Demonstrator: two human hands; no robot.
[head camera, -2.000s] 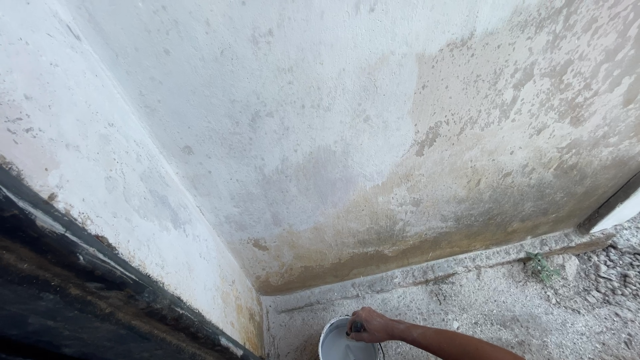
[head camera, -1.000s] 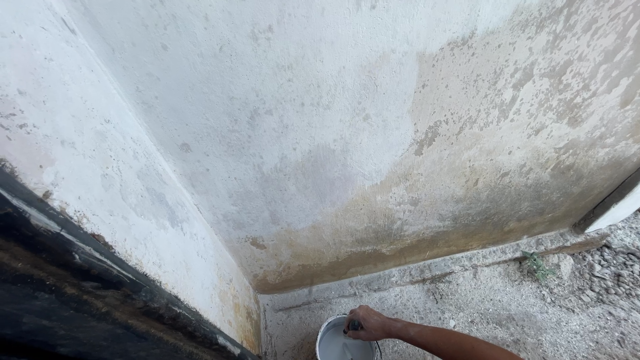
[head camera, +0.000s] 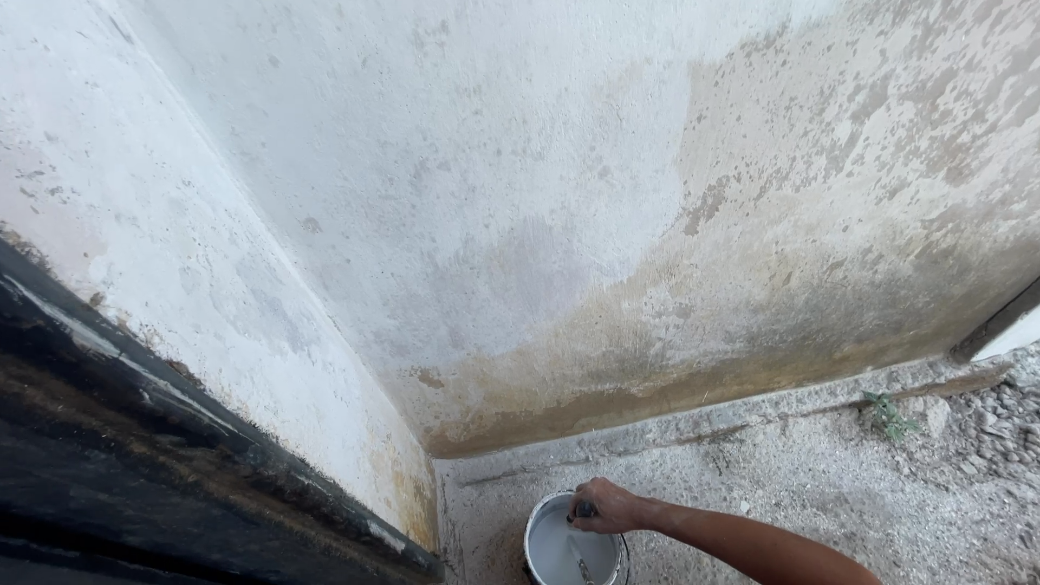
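At the bottom of the head view, a round bucket [head camera: 556,546] of whitish liquid stands on the ground near the wall corner. My right hand [head camera: 605,505] is over its upper right rim, closed around a dark handle [head camera: 586,509]; the tool's working end cannot be made out. A thin, pale-smeared stick or tool [head camera: 580,561] slants inside the bucket below the hand. The plastered wall [head camera: 520,211] in front is whitish at upper left, with bare brownish patches low down and at right. My left hand is out of view.
A dark, paint-smeared frame or door edge [head camera: 195,463] runs along the lower left. A low concrete ledge [head camera: 715,422] follows the wall's foot. A small green plant [head camera: 890,416] grows beside gravel [head camera: 1003,431] at right, near a dark post edge [head camera: 995,325].
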